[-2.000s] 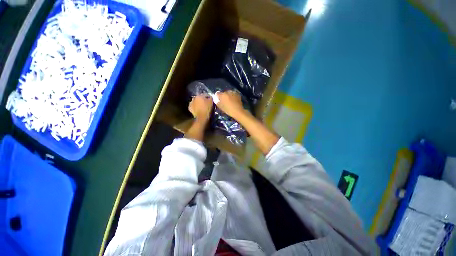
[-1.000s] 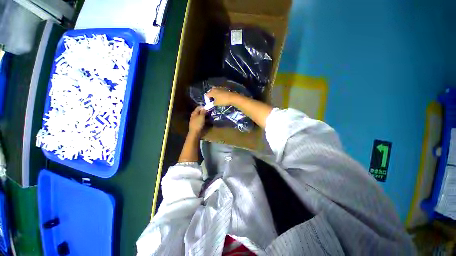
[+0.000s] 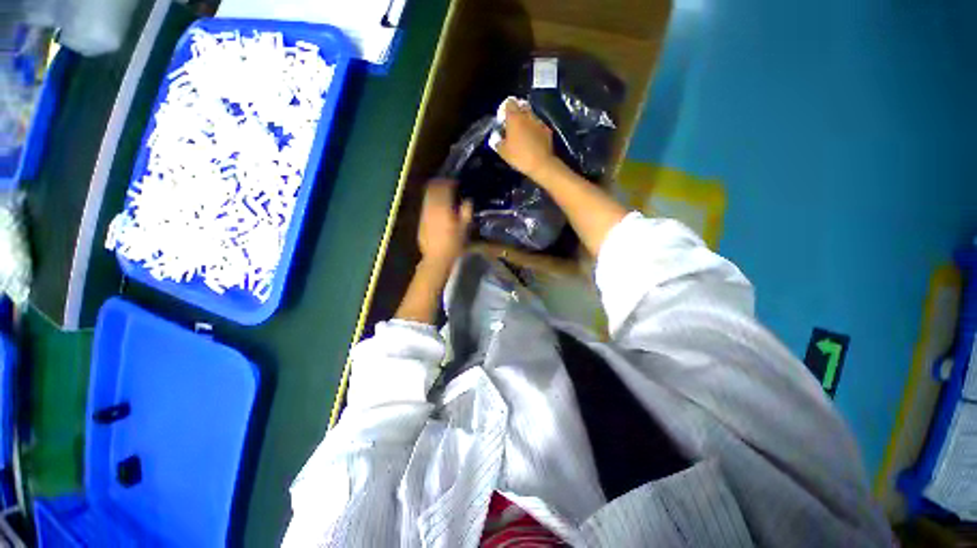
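A clear poly bag of black pieces [image 3: 520,219] lies in the open cardboard carton [image 3: 600,43]. My right hand [image 3: 525,139] is closed on the bag's upper edge, with white at the fingertips. My left hand [image 3: 441,223] is blurred at the bag's left side; whether it grips the bag cannot be told. A second bag of black pieces [image 3: 587,118] with a white bag label [image 3: 545,73] lies beyond it in the carton.
On the green bench at left are a blue tray heaped with white inserts [image 3: 220,161], a blue tray with two black pieces [image 3: 177,428] and a clipboard with paper [image 3: 354,24]. A blue container [image 3: 959,407] stands on the floor at far right.
My right hand has moved up and away from my left hand, with the bag's edge pulled along. The bag now looks more opened out. My left hand has dropped slightly from the bag's mouth.
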